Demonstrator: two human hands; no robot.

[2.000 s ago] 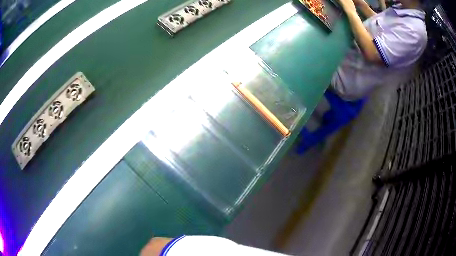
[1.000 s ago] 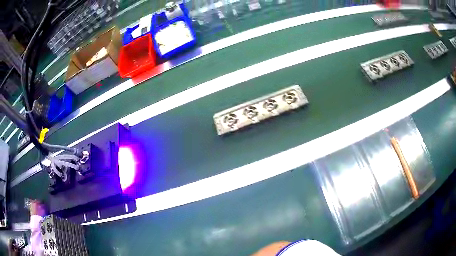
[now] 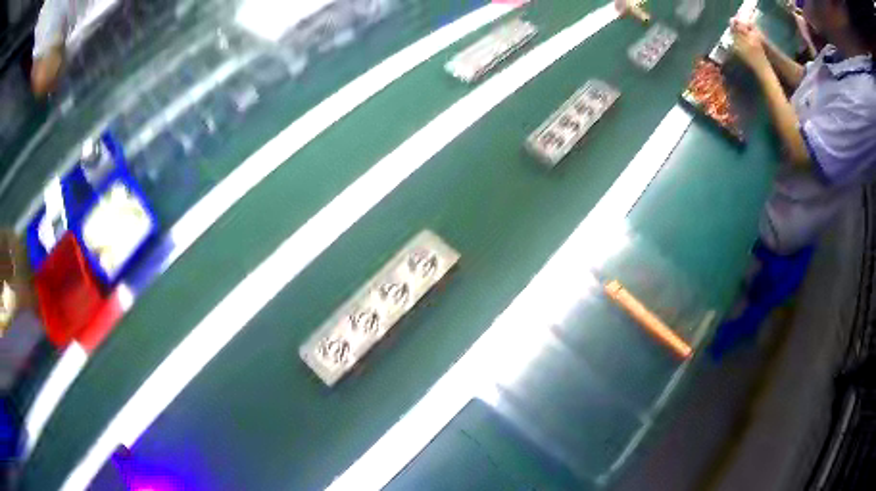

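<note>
Neither of my hands is in the picture. Nearest in front of me a silver four-hole metal panel (image 3: 379, 307) lies flat on the green bench, between two white rails. A clear plastic sheet (image 3: 576, 398) lies to its right, on the near side of the white rail. An orange-brown rod (image 3: 648, 319) lies on the sheet's right part. The picture is somewhat blurred.
Further panels (image 3: 573, 122) lie farther along the line. A dark tray of coppery bits (image 3: 712, 99) is beside a seated worker (image 3: 834, 125) at upper right. Red (image 3: 69, 291) and blue bins stand left. Purple glow shows bottom left. Another person's arm shows top left.
The view has swung right, so the purple-lit unit is mostly out of frame and the neighbouring worker is back in view. My forearm, seen at the bottom edge before, is gone.
</note>
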